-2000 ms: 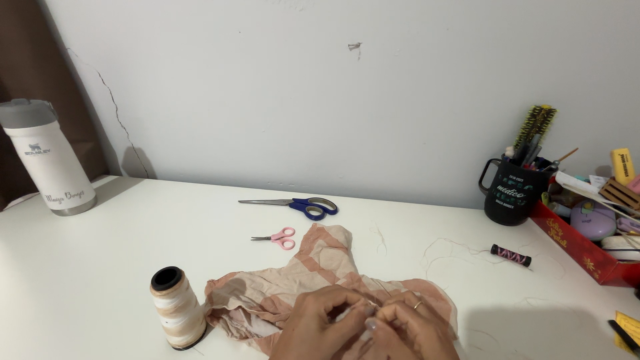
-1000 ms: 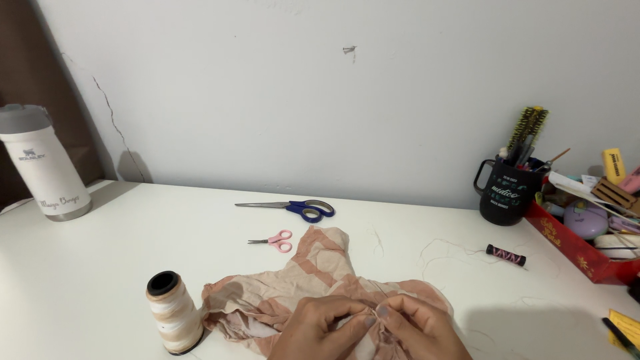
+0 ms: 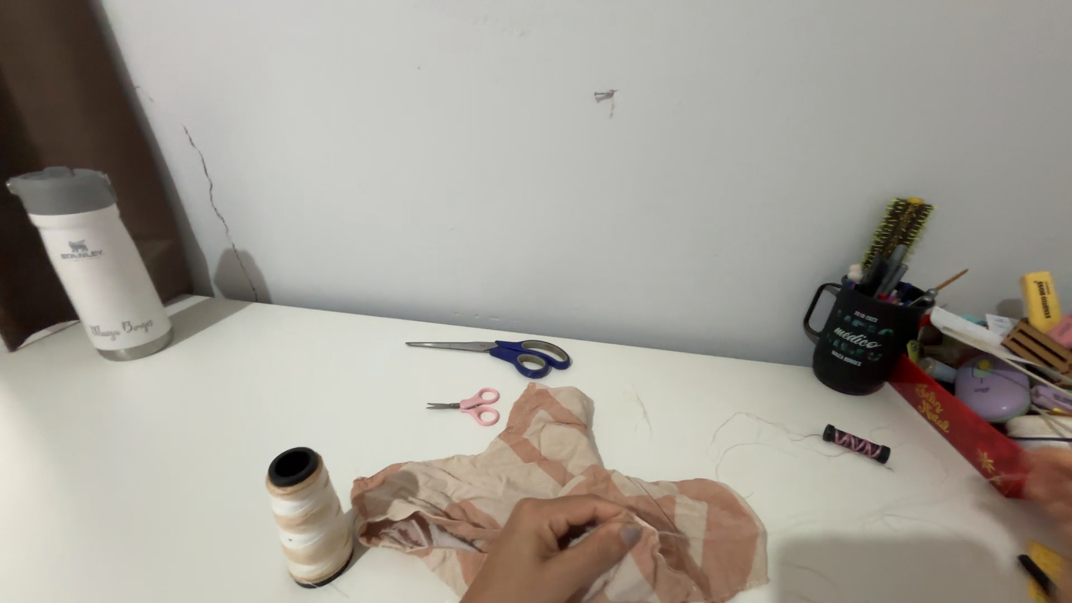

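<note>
A pink and cream patterned cloth (image 3: 553, 452) lies crumpled on the white table. My left hand (image 3: 561, 544) pinches a fold of it between thumb and forefinger, and a thin thread runs rightward from there. My right hand (image 3: 1051, 486) is a blur at the right edge, partly outside the view; whether it holds anything cannot be told. Beyond the cloth lie small pink-handled scissors (image 3: 466, 407) and larger blue-handled scissors (image 3: 494, 353). A large cone of cream and white thread (image 3: 310, 519) stands left of the cloth. To the right rests a small black spool with pink thread (image 3: 856, 444).
A white insulated bottle (image 3: 100, 276) stands at the left. At the right are a black mug (image 3: 858, 343) holding pens and a round brush, and a red box (image 3: 955, 427) of mixed small items. A yellow and black object (image 3: 1043, 569) lies near the lower right corner.
My right hand has left the cloth and moved far to the right. My left hand remains at the cloth, pinching it.
</note>
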